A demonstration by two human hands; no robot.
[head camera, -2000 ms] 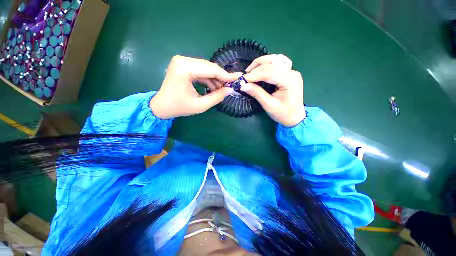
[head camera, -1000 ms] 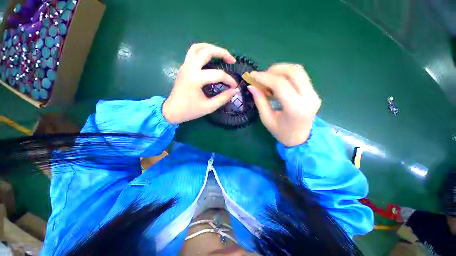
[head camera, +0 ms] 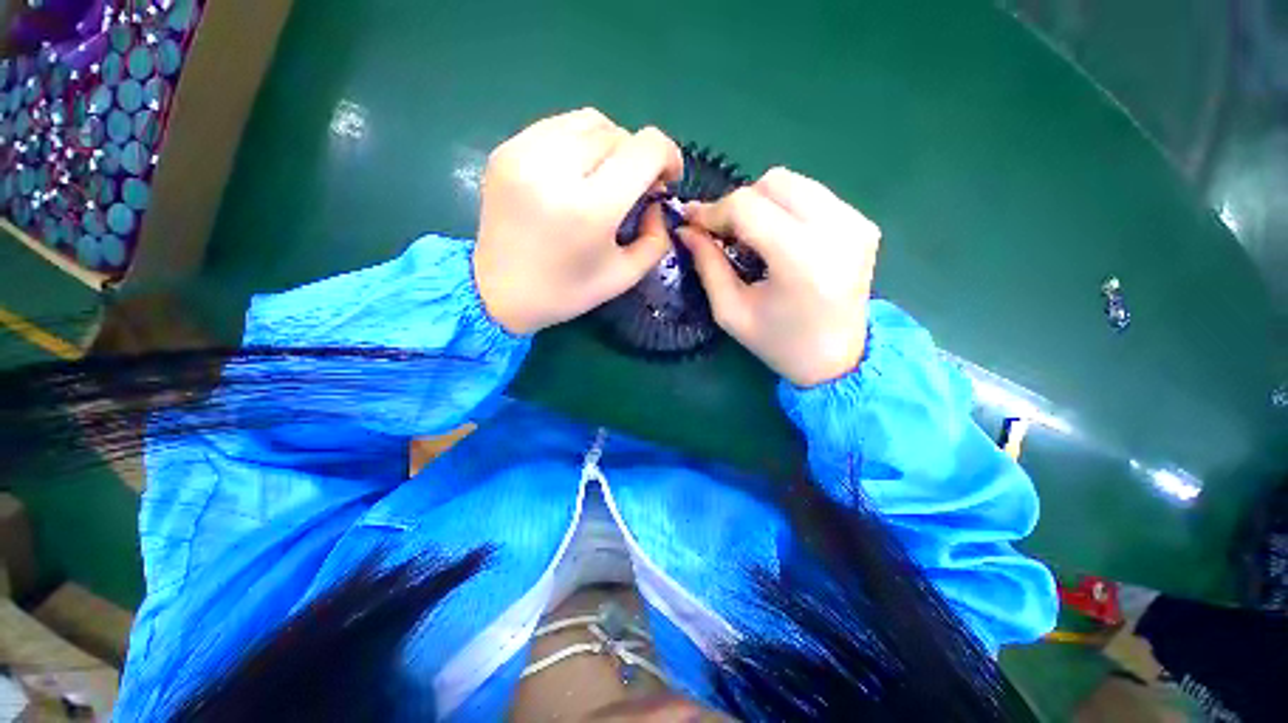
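A round black finned housing (head camera: 660, 324) lies on the green table in front of me, partly covered by my hands. My left hand (head camera: 572, 219) is over its left side, with thumb and fingertips pinched near the housing's centre. My right hand (head camera: 791, 269) is over its right side, its fingertips meeting the left ones. Both hands' fingertips grip a small dark piece (head camera: 674, 212), perhaps wires or a connector, above the housing. Its exact shape is too small and hidden to tell.
A brown cardboard box (head camera: 212, 127) packed with grey-blue-ended purple cylinders (head camera: 120, 156) stands at the upper left. A small silver-blue part (head camera: 1114, 302) lies at the right. A red object (head camera: 1095, 599) and another person's dark sleeve or clothing (head camera: 1215, 657) show at the lower right.
The yellow-brown piece seen at my right fingertips one second ago no longer shows. My right hand has moved slightly left, and my left hand has turned so its back shows more.
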